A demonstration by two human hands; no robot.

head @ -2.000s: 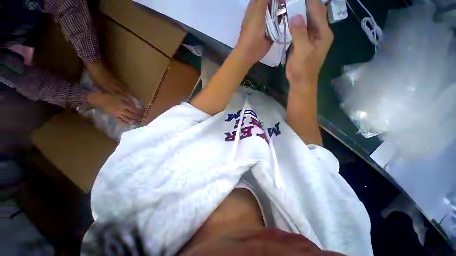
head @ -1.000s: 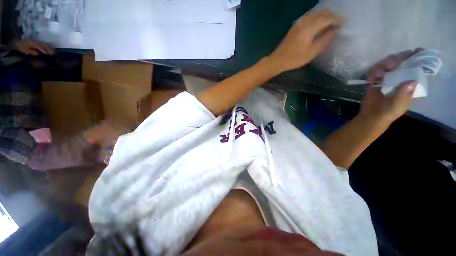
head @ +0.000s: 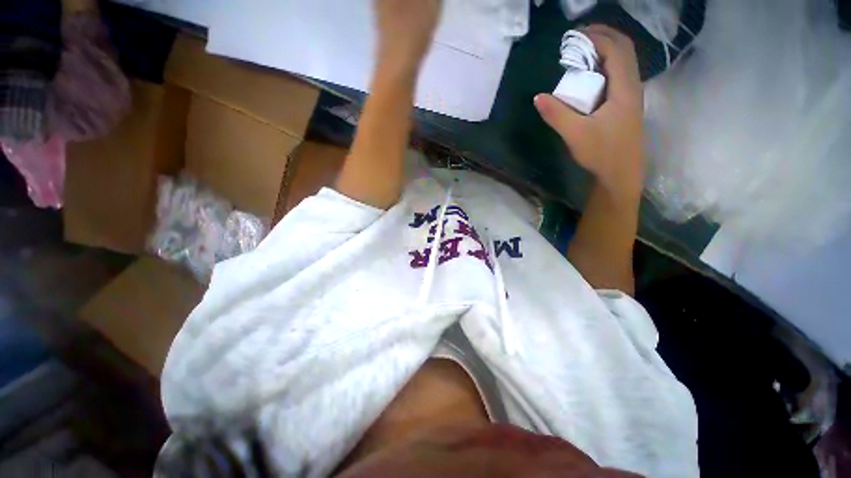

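Observation:
My right hand (head: 606,117) holds a small white power adapter (head: 579,91) over the dark green table. Its white cord (head: 578,50) is coiled above the block, between fingers and thumb. I cannot tell whether a bag is around it. My left hand (head: 407,17) is at the top edge, over the white paper (head: 345,45); its fingers are cut off, so I cannot see whether it holds anything. A large cloudy heap of clear poly bags (head: 756,121) lies to the right of my right hand.
An open carton (head: 238,126) stands at left below table height, with shiny bagged bundles (head: 201,224) inside. Another person's sleeve (head: 91,79) is at the upper left. The table's metal edge (head: 681,250) runs in front of me. White items (head: 509,17) lie at the top.
My right hand has moved left with the adapter, away from the bag heap. My left hand has moved left and up to the frame edge. The other person's hand has left the carton.

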